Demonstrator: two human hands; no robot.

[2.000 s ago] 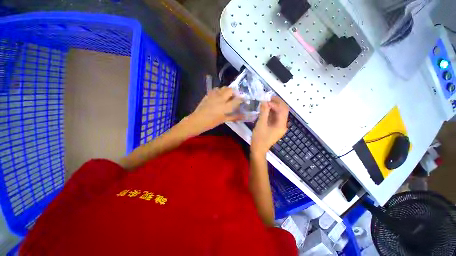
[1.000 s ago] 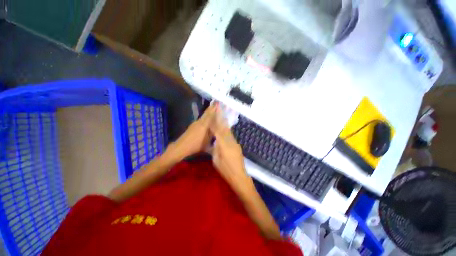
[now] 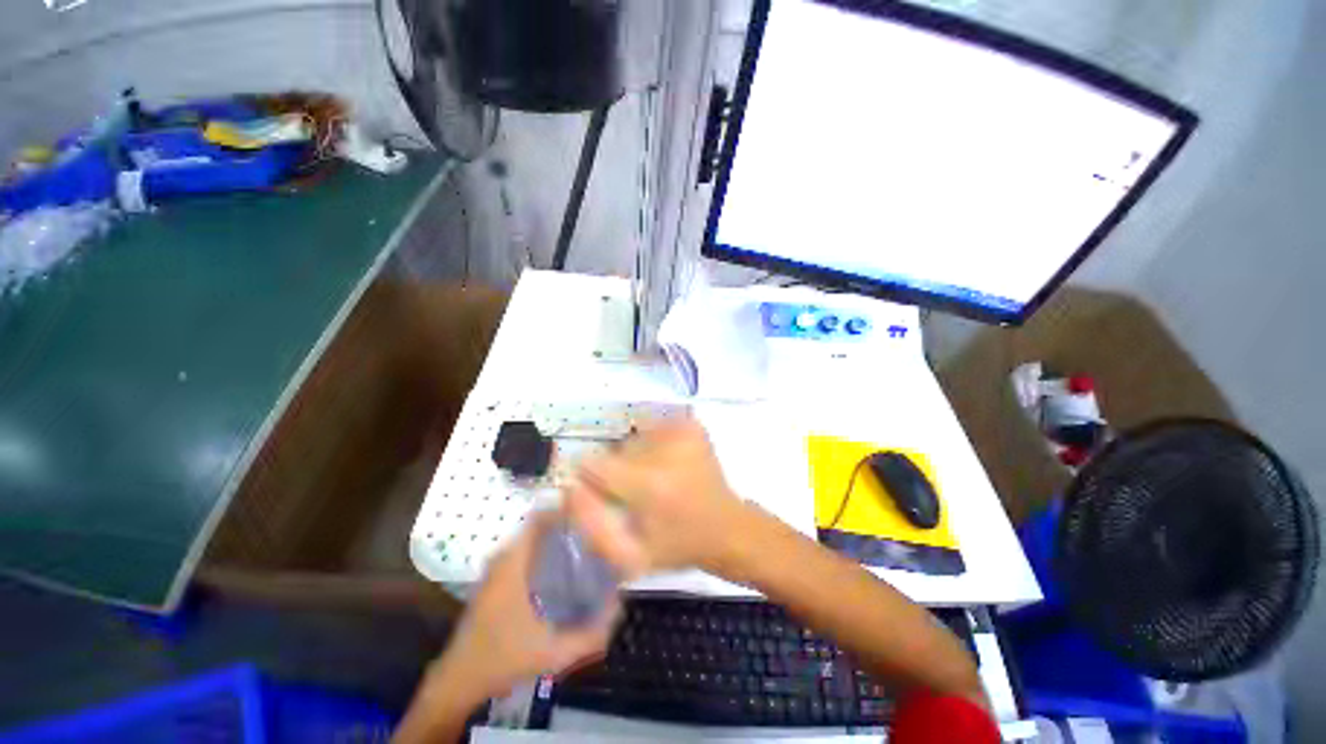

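Observation:
A translucent plastic bag (image 3: 570,576), blurred, is held between both hands above the front left of the white desk. My left hand (image 3: 509,625) grips the bag from below and the left. My right hand (image 3: 655,494) has its fingers at the bag's top, over the perforated plate (image 3: 473,509). Whether the right fingers hold the bag or something small is blurred. A black fixture block (image 3: 522,449) stands on the plate left of the right hand. The keyboard (image 3: 727,661) lies on the pull-out tray below the right forearm.
A black mouse (image 3: 905,488) lies on a yellow pad (image 3: 858,509). The monitor (image 3: 945,146) and control panel (image 3: 836,323) are behind. A fan (image 3: 1190,550) stands right, a green-topped bench (image 3: 189,364) left, and a blue crate (image 3: 160,715) shows lower left.
The view has tilted up, bringing in the monitor and bench. The hands have moved from the desk's front edge to above the perforated plate, with the bag raised between them.

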